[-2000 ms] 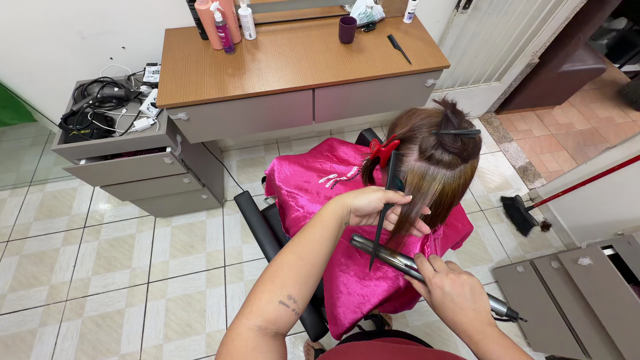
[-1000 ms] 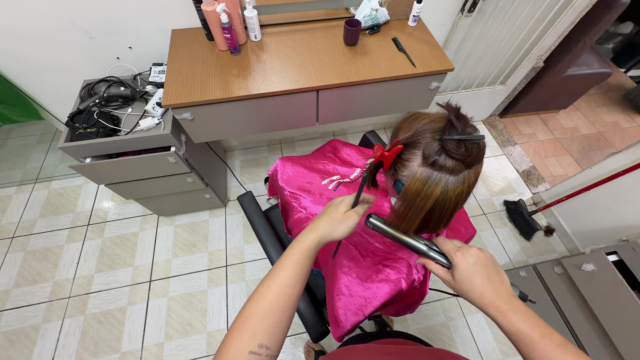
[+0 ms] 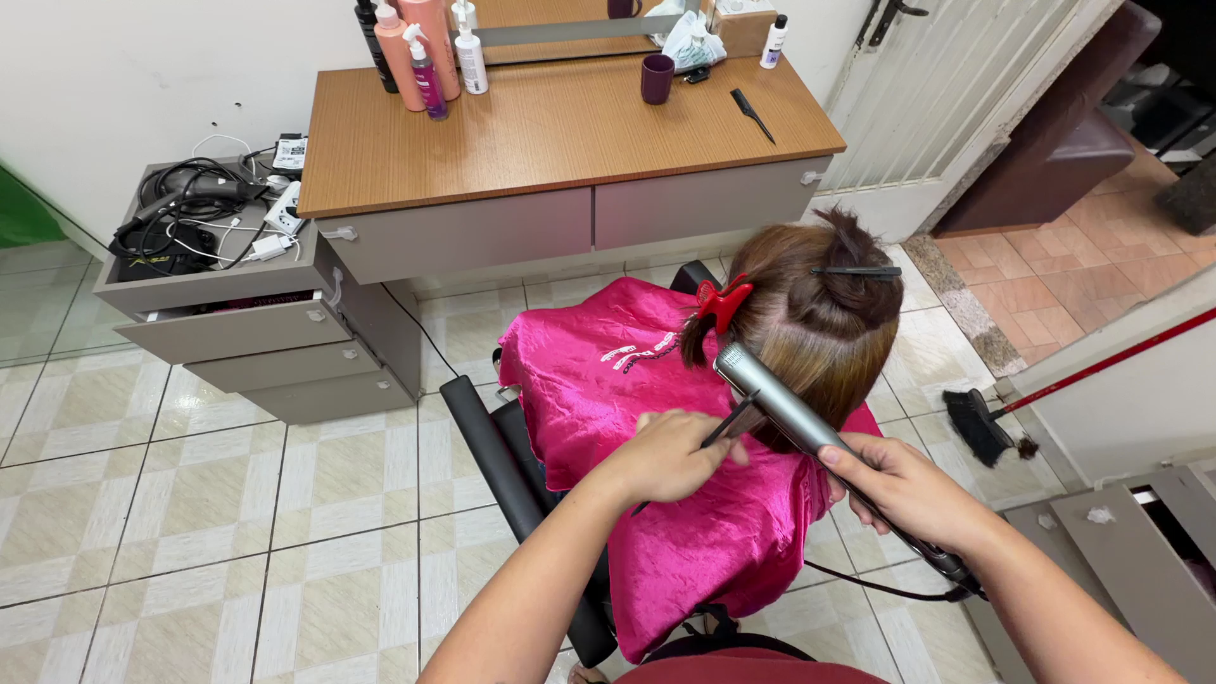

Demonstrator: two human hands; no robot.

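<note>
A person in a pink salon cape sits in a black chair, head turned away, with straight brown hair. A red claw clip gathers hair on the left side, and a dark clip holds a bun on top. My right hand grips a hair straightener, whose plates lie against the hair low on the head. Beside its tip, my left hand holds a black comb, partly hidden by the fingers. Whether hair lies between the plates cannot be told.
Behind the person is a wooden counter with bottles, a purple cup and another comb. A drawer cabinet with a hair dryer and cables stands left. A broom and grey drawers are at right.
The hair strand that lay over my left fingers two seconds ago is no longer spread there. The straightener has moved up, against the hair, and my left hand has dropped lower than it was then.
</note>
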